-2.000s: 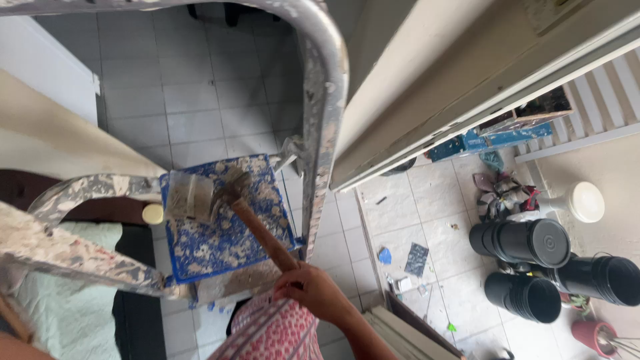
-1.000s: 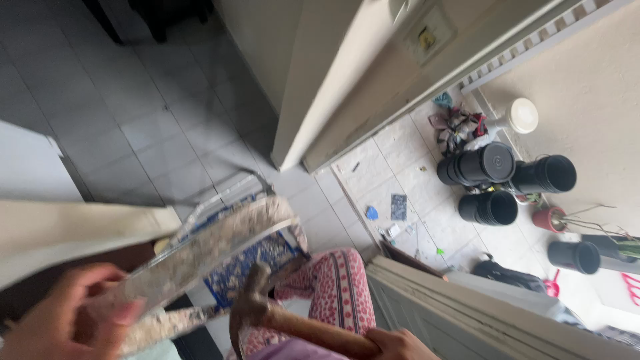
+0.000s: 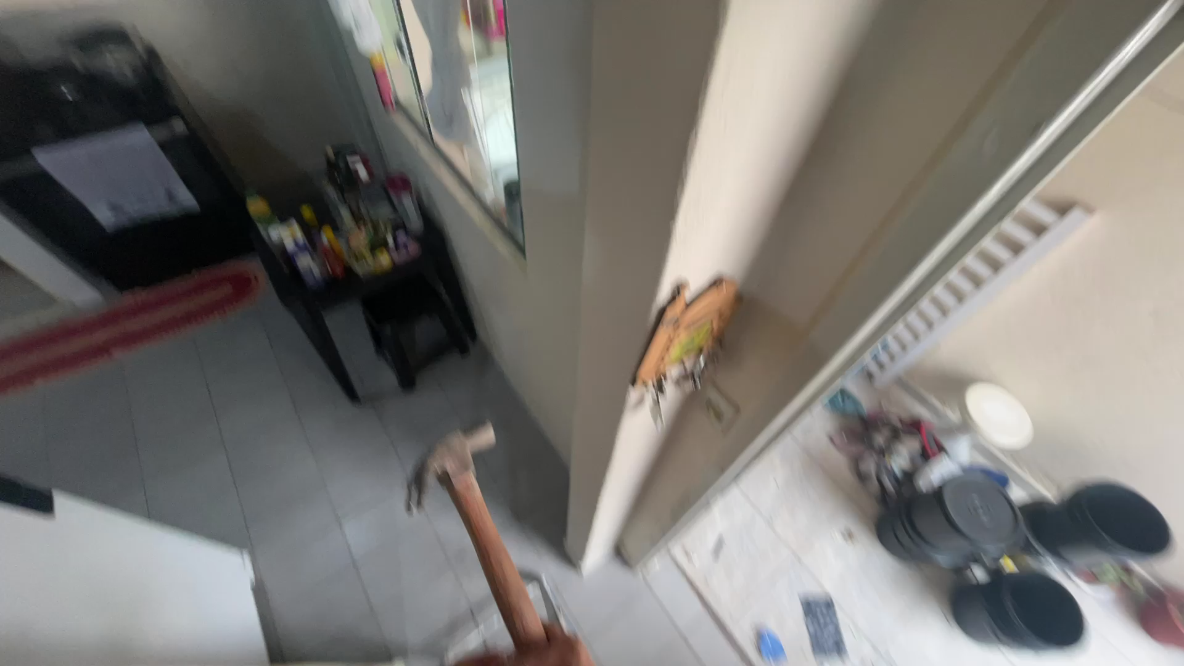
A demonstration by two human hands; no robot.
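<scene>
At the bottom centre my right hand point(image 3: 535, 647) grips the lower end of the wooden handle of a claw hammer point(image 3: 495, 555). The hammer stands head up in the view, its steel claw towards the left and its face towards the right, touching nothing that shows. My left hand is out of view. Just behind my right hand, part of a light metal frame point(image 3: 550, 601) shows at the bottom edge. An orange-brown wooden key holder point(image 3: 689, 333) with hanging keys is fixed to the narrow wall to the right of the hammer.
A dark table point(image 3: 324, 301) crowded with bottles stands at the left, with a black stool point(image 3: 421, 324) by it and a red rug point(image 3: 129, 319) on the tiles. Beyond the doorway at right are black buckets point(image 3: 1017, 606), a white lid point(image 3: 997, 416) and scraps on the floor.
The view has swung up and towards the room. The hammer now points head up; a second ago it was low over the blue step. My left hand, then on the ladder, has left the view.
</scene>
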